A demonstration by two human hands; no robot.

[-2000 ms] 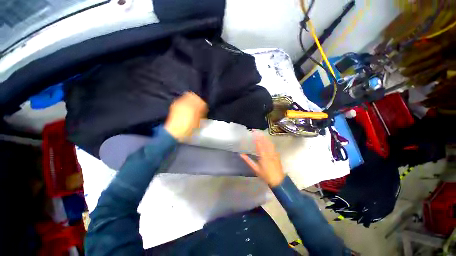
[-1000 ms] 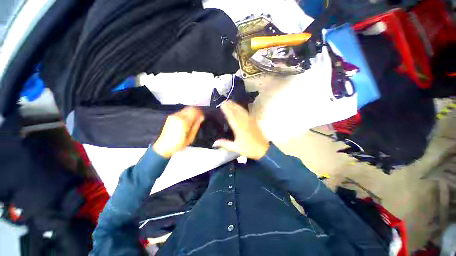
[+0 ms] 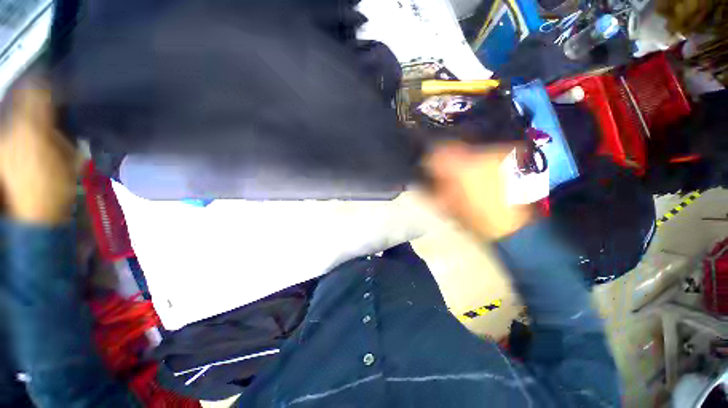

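Note:
A large black garment piece point(image 3: 231, 88) is stretched in the air, blurred by motion, over the back of the grey-blue sleeve board point(image 3: 255, 182). The board's front part and rounded left end show. My left hand point(image 3: 36, 159), blurred at the far left, holds the cloth's left edge; its fingertips are unclear. My right hand point(image 3: 479, 187), also blurred, holds the right corner of the cloth. The steam iron point(image 3: 459, 88) with its orange-yellow handle stands on its metal rest, behind my right hand.
White table cover point(image 3: 239, 255) lies under the board. Dark-handled scissors point(image 3: 533, 155) and a flat blue board point(image 3: 559, 151) are at the right. Red crates point(image 3: 623, 111) stand beyond. A black piece with white lines point(image 3: 239, 351) hangs at the near edge. Yellow-black tape point(image 3: 483, 309) marks the floor.
My hands have moved from close together over the board to far apart. The black cloth has come off the board and is now raised and spread between them. The iron remains on its rest.

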